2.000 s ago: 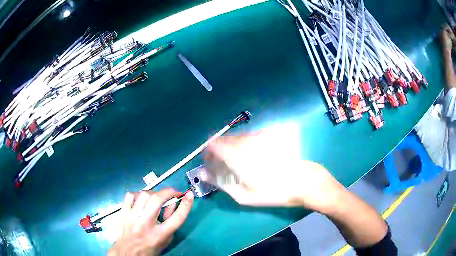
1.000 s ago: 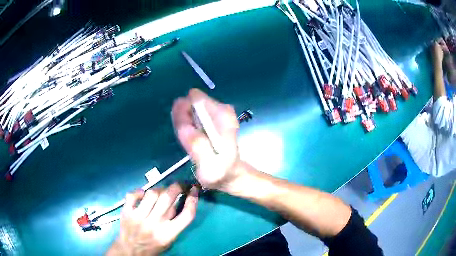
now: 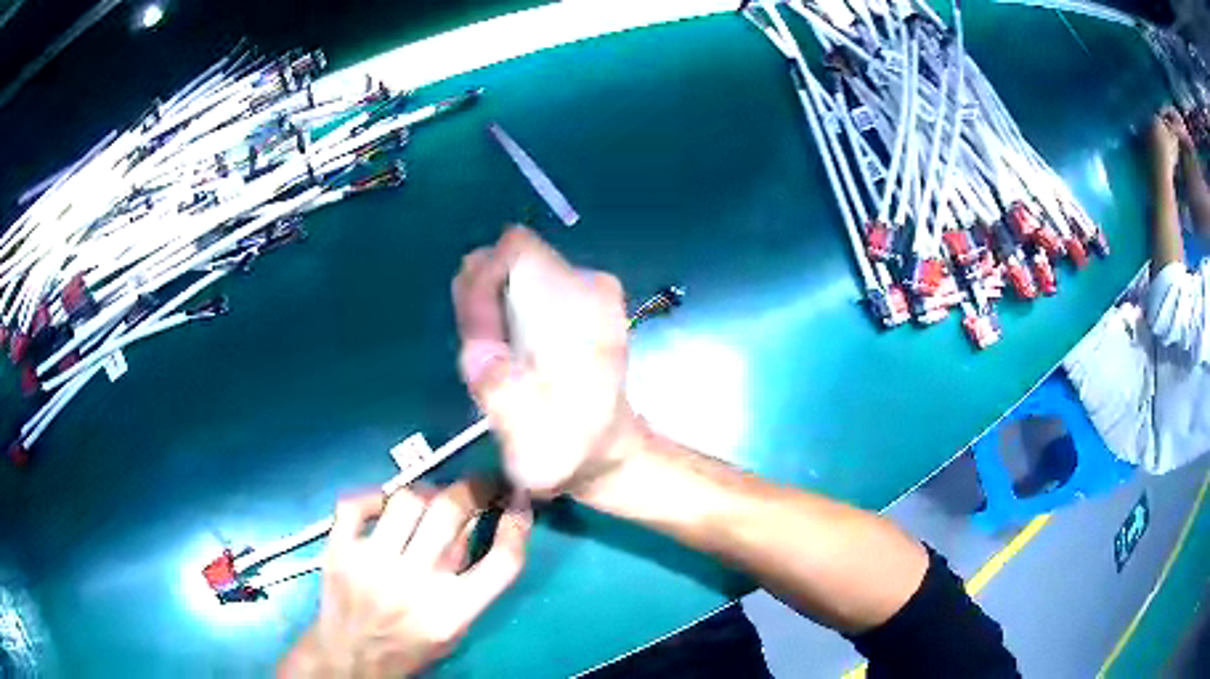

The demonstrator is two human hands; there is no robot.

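Note:
A white-sleeved wire harness [image 3: 285,543] lies on the green bench, with a red connector [image 3: 222,572] at its near left end, a white flag tag [image 3: 413,454], and a dark connector with coloured wires [image 3: 660,304] at its far end. My left hand [image 3: 414,573] is pressed low over the harness, its fingertips pinching a thin branch whose tip is hidden. My right hand [image 3: 551,365] is directly above and beyond those fingertips, blurred, curled around a pale bar that is hard to make out. The fixture block is hidden under my hands.
Slim silver tweezers [image 3: 534,175] lie mid-bench. A harness pile [image 3: 173,212] is at the left; another [image 3: 916,146] with red connectors is at the right. A blue stool [image 3: 1055,451] and a seated person in a pale sleeve [image 3: 1141,352] are beyond the bench's right edge.
My right hand has moved up and left from low over the metal block and turned upright, with the bar in its grip. My left hand has stayed almost in place. The view has shifted slightly.

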